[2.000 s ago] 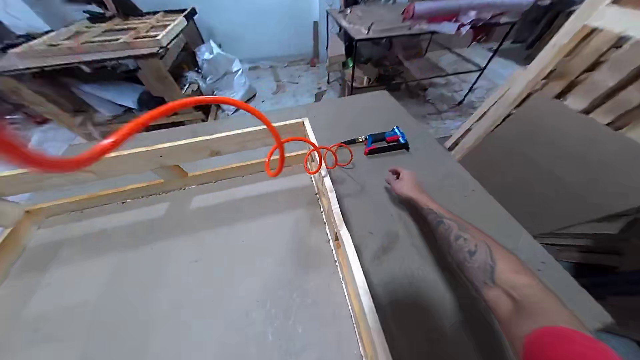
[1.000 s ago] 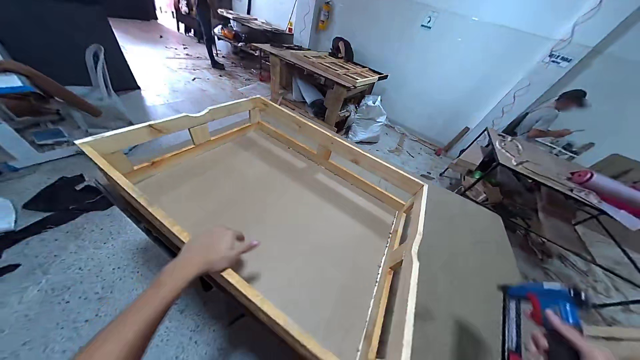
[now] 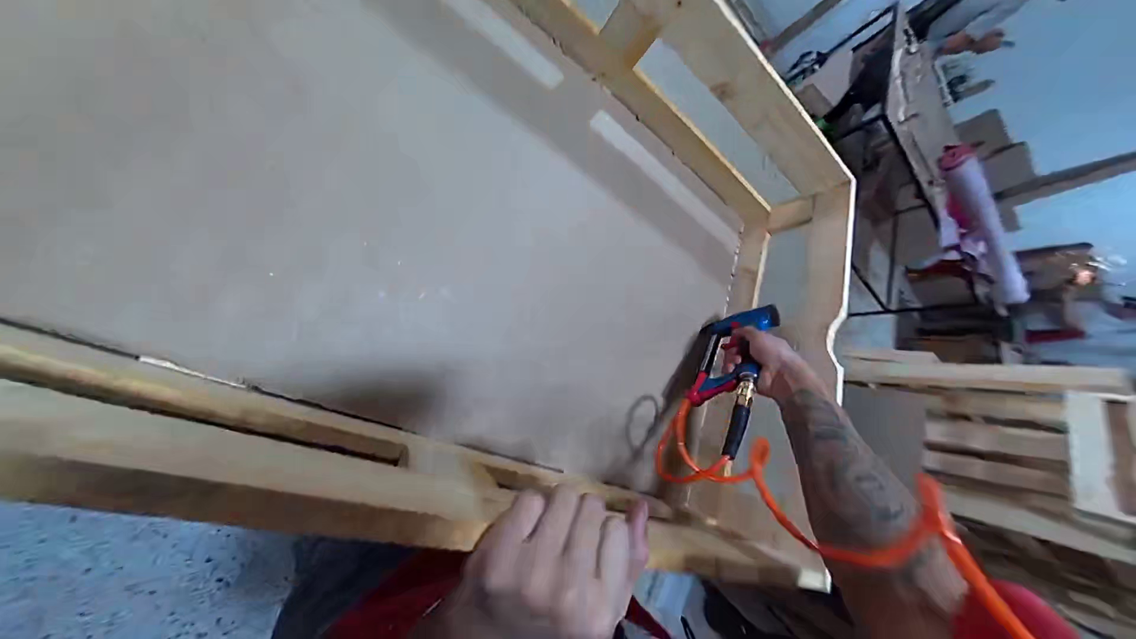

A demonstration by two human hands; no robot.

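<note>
My right hand [image 3: 763,359] grips a blue and black pneumatic staple gun [image 3: 732,342] over the right side of a wooden frame [image 3: 821,257]. An orange coiled air hose [image 3: 785,515] runs from the tool's black and brass fitting past my tattooed forearm. At the near rail, my left hand [image 3: 559,550] rests with its fingers over the wood, beside the frame's near right corner. A flat grey-brown panel [image 3: 399,222] lies inside the frame. Whether the gun's nose touches the wood cannot be told.
Slatted wooden frames [image 3: 1003,444] stand at the right. Beyond the frame are a metal-legged table [image 3: 910,115] and a pink and lilac roll [image 3: 985,222]. Part of another person [image 3: 976,42] shows at the top right. Speckled floor [image 3: 142,568] lies at the lower left.
The staple gun lay on the board two seconds ago; my right hand holds it now, over the frame's right side. My left hand has come onto the near rail. The view has turned strongly.
</note>
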